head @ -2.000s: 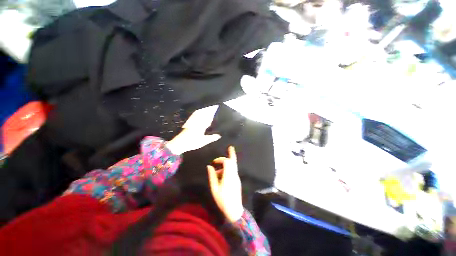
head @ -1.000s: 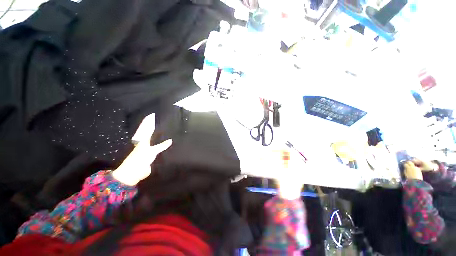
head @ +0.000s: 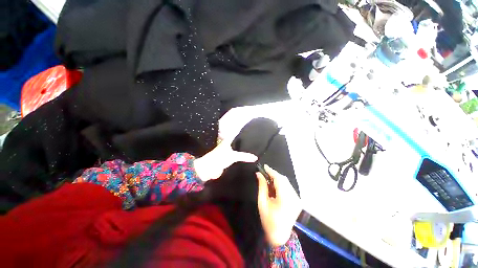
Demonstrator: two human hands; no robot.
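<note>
A plain black cloth piece [head: 258, 137] lies over the table's front edge, with a curved fold on top. My left hand [head: 223, 161] grips it at its left side, thumb on top and other fingers partly hidden. My right hand [head: 279, 205] is close beside it, over the piece's lower right part, with fingers curled around a small, slim dark tool [head: 266, 175]. Its tip is by my left thumb. I cannot tell what kind of tool it is.
A large black garment pile [head: 225, 47] with a speckled part lies behind and left. The white sewing machine [head: 377, 112] is at the right. Black-handled scissors [head: 347, 175] and a small red and black tool [head: 369, 156] lie before it. A red stool [head: 44, 90] stands far left.
My right hand reached right over the table, then came back to the cloth with the dark tool. My left hand has closed on the cloth, which now shows a curved fold.
</note>
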